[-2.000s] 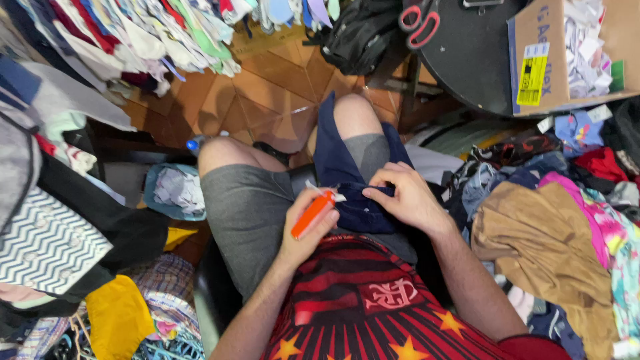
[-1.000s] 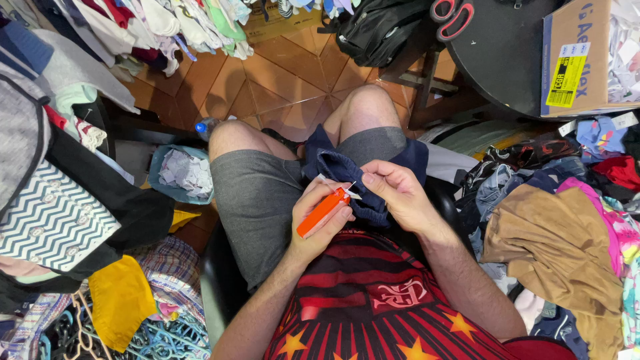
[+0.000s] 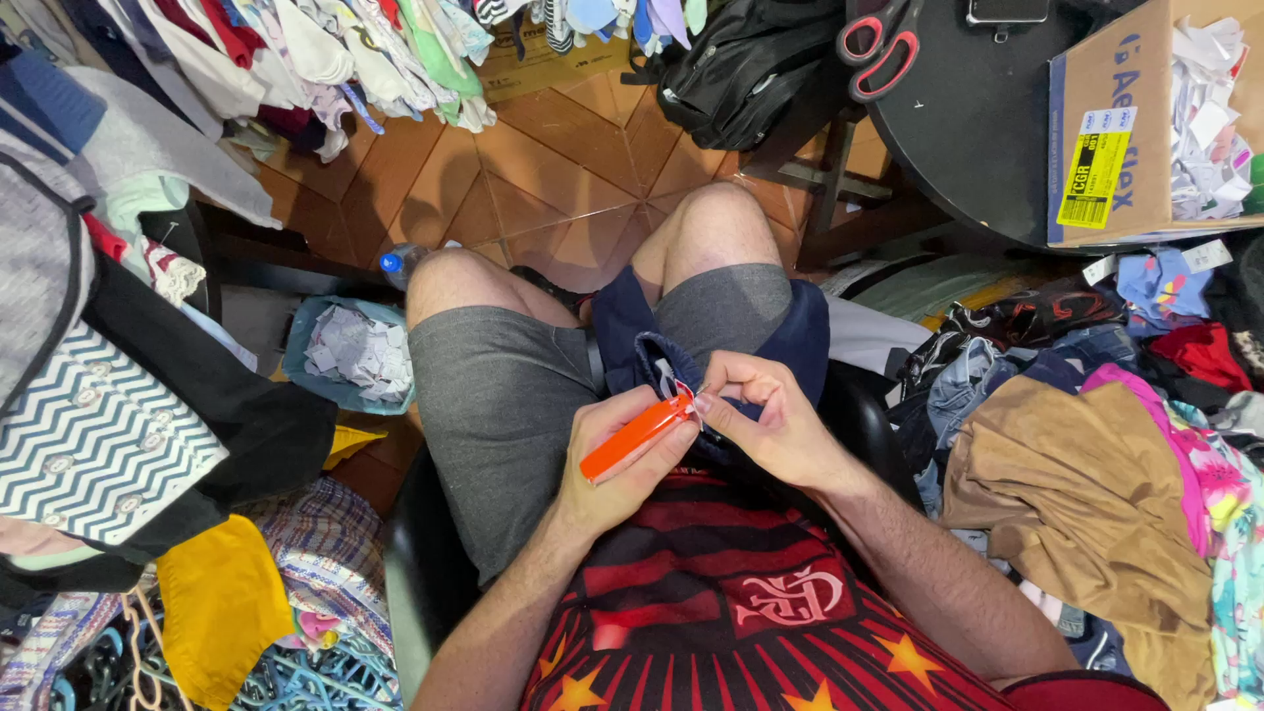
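My left hand [image 3: 622, 459] is wrapped around an orange hand tool [image 3: 632, 441], which looks like a tagging gun, its tip pointing up and right. The thumb and index finger of my right hand [image 3: 760, 415] pinch a small white tag [image 3: 694, 403] right at that tip; its far part is hidden by the fingers. A navy blue garment [image 3: 627, 316] is draped over my lap and right thigh, with its gathered, ribbed edge [image 3: 657, 351] standing up just beyond the tool. Both hands are close together above the lap.
A blue bin [image 3: 298, 341] of paper scraps stands left of my knee. Clothes hang at the upper left. Scissors [image 3: 874, 59] and a cardboard box [image 3: 1071, 227] rest on the round black table [image 3: 958, 148]. A brown garment [image 3: 1076, 494] tops the pile at right.
Two seconds ago my right hand was on the navy garment, apart from the tool; it now pinches at the tool's tip. The garment's edge, lower then, now stands raised beside the tool.
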